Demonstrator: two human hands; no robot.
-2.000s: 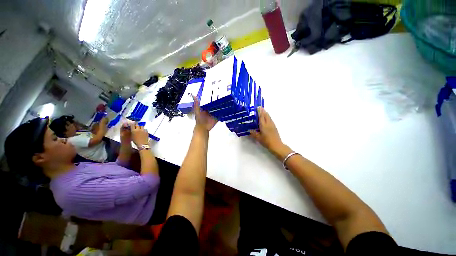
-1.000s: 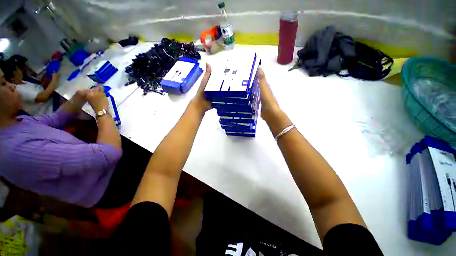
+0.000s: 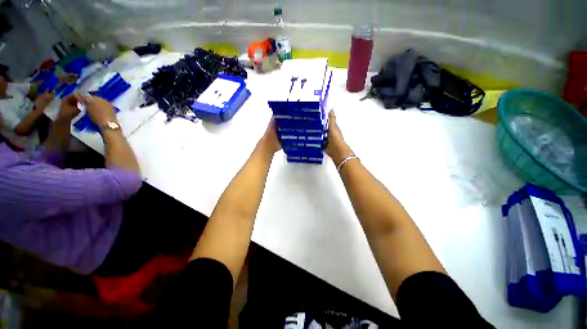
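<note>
A tall stack of closed retail boxes [image 3: 301,109] with white fronts and blue edges stands upright on the white table, left of the picture's middle. Black plugs are pictured on the top box. My left hand [image 3: 274,136] is pressed on the stack's left side. My right hand [image 3: 334,136] is pressed on its right side. The fingers of both hands are partly hidden by the stack.
Black cables [image 3: 186,80] and a small blue-and-white pile [image 3: 222,97] lie left. Bottles [image 3: 360,59] and a dark bag [image 3: 412,80] stand behind. A green basket [image 3: 515,142] and unclosed boxes [image 3: 537,247] are right. A person in purple [image 3: 64,199] sits left.
The tilted stack has come upright, its layers are more even, and my hands have moved lower on its sides. The view has turned to the right.
</note>
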